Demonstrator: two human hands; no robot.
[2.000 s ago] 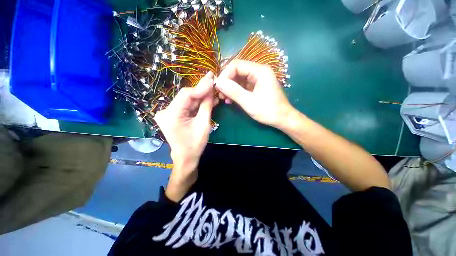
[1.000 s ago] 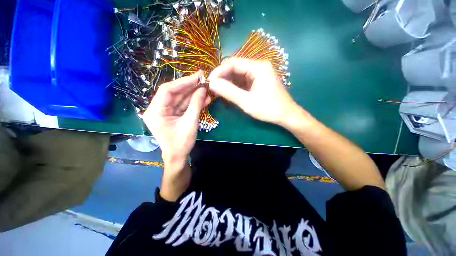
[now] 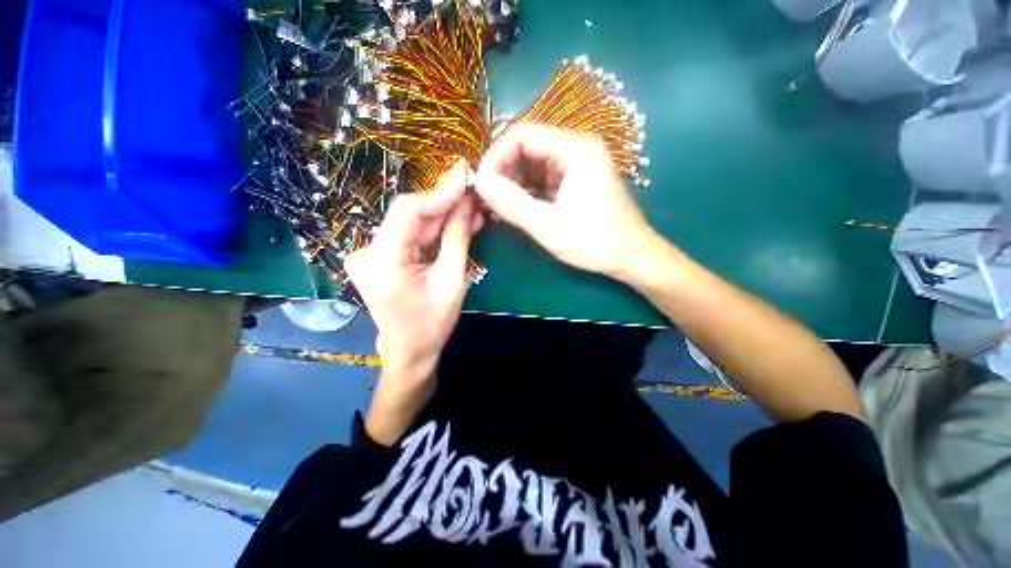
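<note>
My left hand (image 3: 416, 261) and my right hand (image 3: 565, 200) meet fingertip to fingertip over the green bench. A tiny white plug (image 3: 470, 178) shows between the fingertips; what joins it is hidden by the fingers. A fanned bundle of orange-yellow lead wires (image 3: 582, 105) with white plug ends lies behind my right hand. More orange-yellow wires (image 3: 443, 89) spread behind my left hand. A tangled pile of dark, silvery and white parts (image 3: 322, 144) lies left of them. A few white wire ends show beside my left wrist.
A blue bin (image 3: 166, 133) stands at the left, beside the pile. White-grey cup-shaped housings (image 3: 953, 144) stand at the right edge, with a thin loose wire (image 3: 876, 226) sticking out. The green bench's near edge (image 3: 577, 321) runs before me. Parts of seated people show at both sides.
Over the last second my left hand has moved right and slightly up, closer to my right fingertips. It now covers more of the wire ends below it. My right hand has hardly moved.
</note>
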